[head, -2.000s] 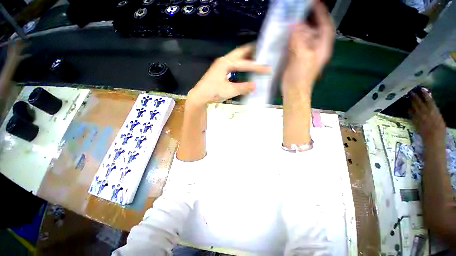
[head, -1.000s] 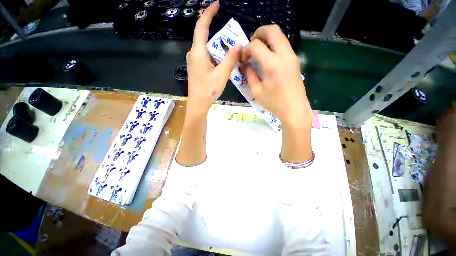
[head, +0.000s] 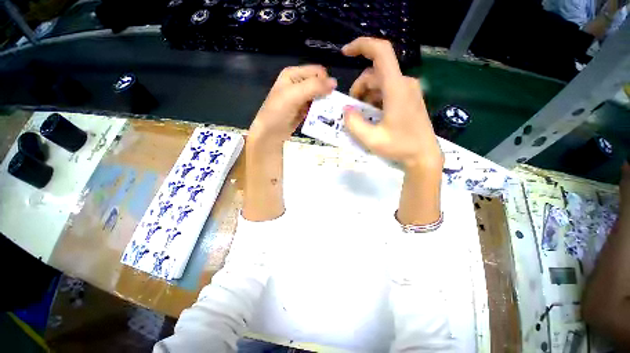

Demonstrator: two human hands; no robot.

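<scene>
A white sticker strip [head: 323, 122] with dark figures is held up over the far edge of the white work sheet [head: 331, 227]. It runs behind my right hand and shows again on its right. My left hand [head: 287, 103] pinches the strip's left corner with its fingertips. My right hand [head: 397, 114] holds the strip, thumb on its printed face and fingers curled above. A thick stack of label sheets [head: 181, 203] with two columns of blue figures lies on the brown bench to the left.
A dark green conveyor [head: 235, 89] crosses beyond the bench. Upright black units stand on it at left [head: 131, 93] and right [head: 452, 120]. Several black cylinders [head: 63, 132] lie at far left. Black unit trays [head: 331, 24] are beyond. A pale perforated post [head: 552, 110] and another person's arm [head: 608, 265] are at right.
The strip has swung from steep to flatter, its far end now reaching right. My left hand has lowered and now pinches its corner. Black units on the belt have shifted right.
</scene>
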